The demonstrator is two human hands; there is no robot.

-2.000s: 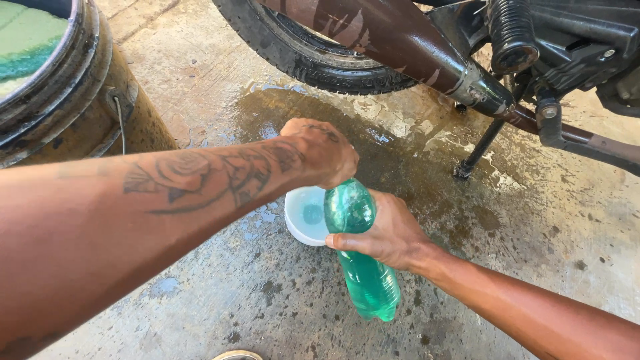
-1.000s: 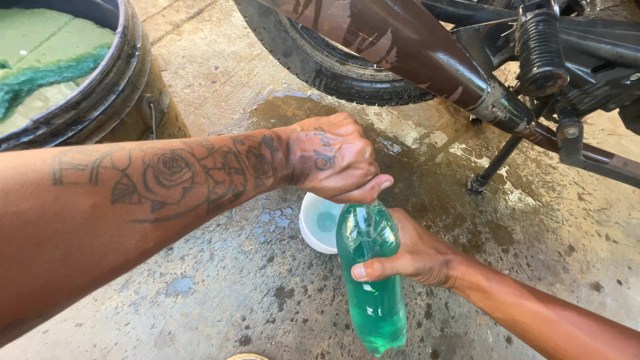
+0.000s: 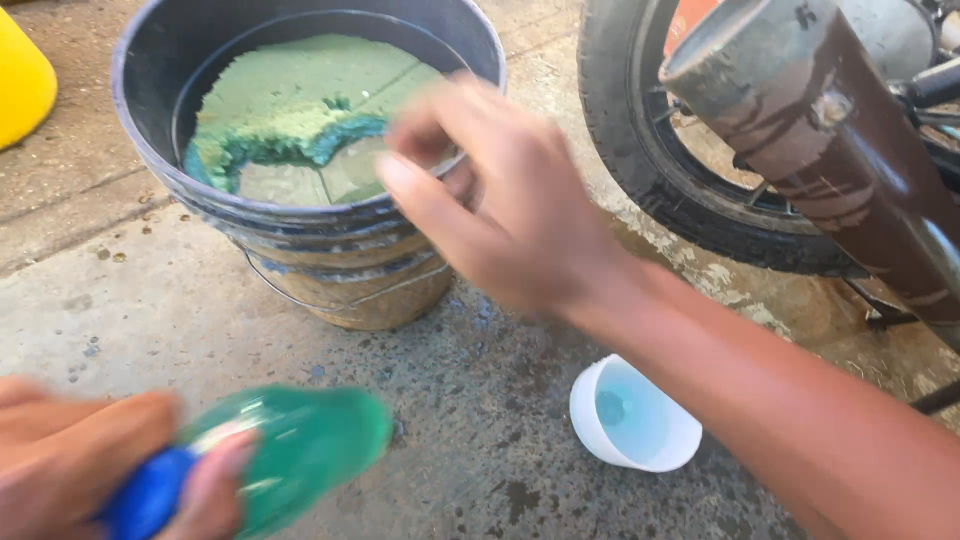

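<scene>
My left hand (image 3: 112,457), at the lower left, grips a clear plastic bottle of green liquid (image 3: 300,442) near its blue cap (image 3: 146,495). My right hand (image 3: 495,195) is blurred, fingers apart and holding nothing, over the near right rim of a large dark bucket (image 3: 172,180). Inside the bucket, a green sponge (image 3: 307,90) with a torn edge lies in murky water. A small white plastic cup (image 3: 592,442) with pale blue liquid stands on the wet ground below my right forearm.
At the right are a motorcycle's rear tyre (image 3: 637,172) and its brown exhaust muffler (image 3: 855,165). Part of a yellow object (image 3: 22,82) shows at the upper left. The concrete floor (image 3: 97,322) is wet in places.
My right hand has let go of the bottle and moved over the bucket. My left hand now has the bottle at the lower left. The view has swung left.
</scene>
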